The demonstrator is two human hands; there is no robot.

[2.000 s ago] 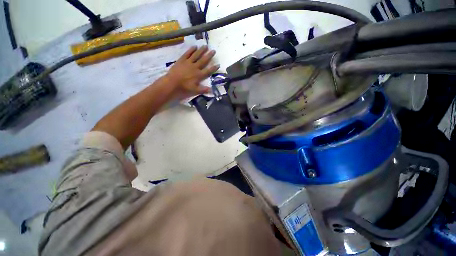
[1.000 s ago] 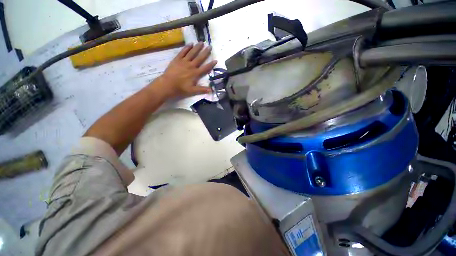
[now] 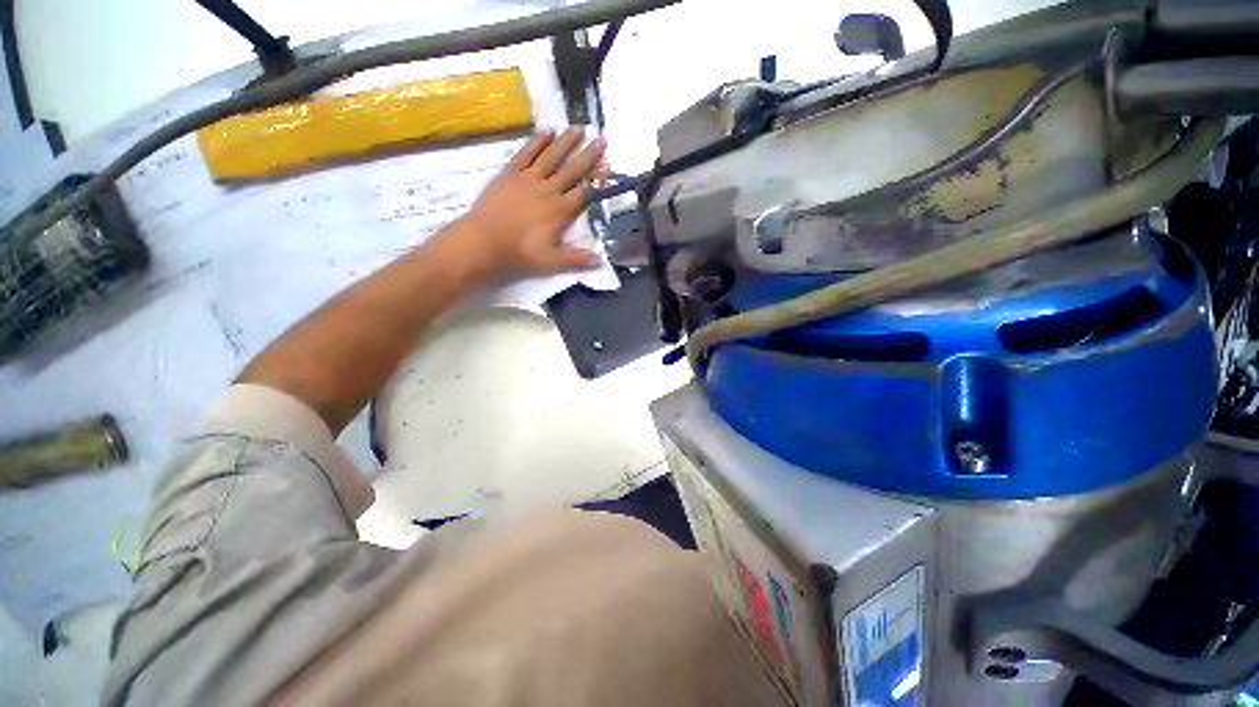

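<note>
The straight-knife cutting machine [image 3: 953, 387], silver with a blue band, fills the right side, close to the camera. Its dark base plate [image 3: 602, 334] lies at the edge of the white paper marker [image 3: 311, 235]. My left hand [image 3: 541, 200] lies palm down on the paper just left of the machine's front, fingers slightly apart, holding nothing. My right hand is not in view. A bare whitish area [image 3: 511, 414] with a curved cut edge shows below my left hand.
A yellow weight bar [image 3: 366, 124] lies above my forearm. A wrapped weight [image 3: 69, 263] and a tape-wrapped bar [image 3: 62, 452] lie at the left. The power cable [image 3: 414, 53] crosses above the yellow bar. A dark-footed clamp rod [image 3: 274, 53] stands behind it.
The machine body looks larger and has shifted and tilted rightward in view. My left hand stays flat near the same spot. A white paper flap now shows by the base plate.
</note>
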